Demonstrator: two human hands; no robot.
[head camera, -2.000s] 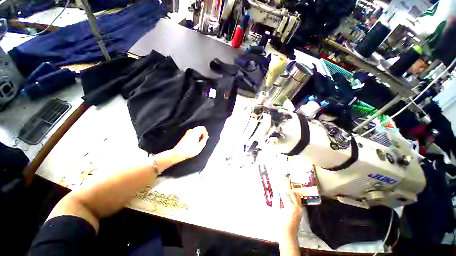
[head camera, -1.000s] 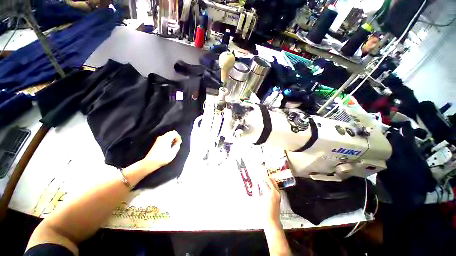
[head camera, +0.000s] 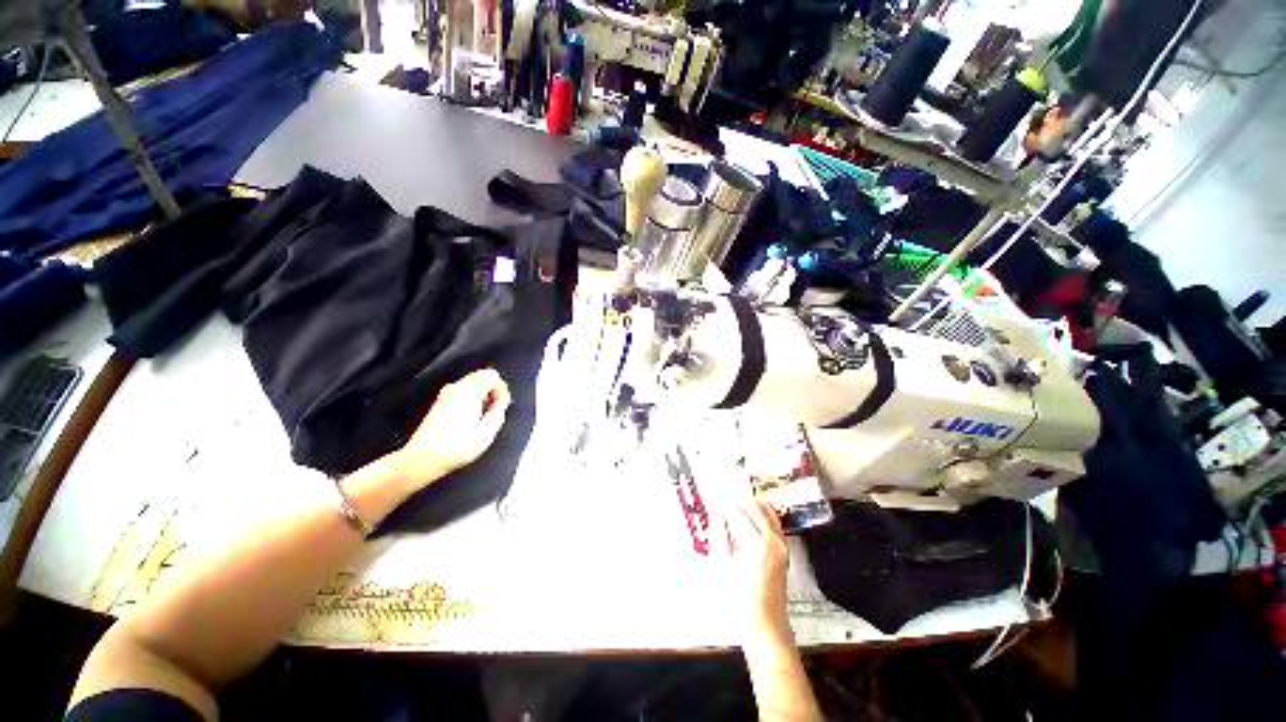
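Observation:
A black garment (head camera: 381, 325) with a small white label lies spread on the white table, left of the cream JUKI sewing machine (head camera: 924, 423). My left hand (head camera: 463, 420) rests on the garment's lower right part, fingers curled; whether it grips cloth is unclear. My right hand (head camera: 757, 543) is at the lower edge of a small rectangle (head camera: 793, 477) with coloured patches beside the machine arm. Glare blurs its fingers, and I cannot tell if they hold it. A slim red tool (head camera: 690, 505) lies on the table left of my right hand.
A marked yellowish strip (head camera: 388, 598) is at the table's front edge. Dark cloth (head camera: 924, 557) lies under the machine's right part. Metal cylinders (head camera: 722, 212) stand behind the machine head. Blue cloth (head camera: 155, 127) lies at the back left. Thread cones (head camera: 905, 74) stand at the back right.
The view has turned, so the machine, garment and both hands sit further left in the picture than two seconds ago. Both hands keep their places on the garment and at the rectangle.

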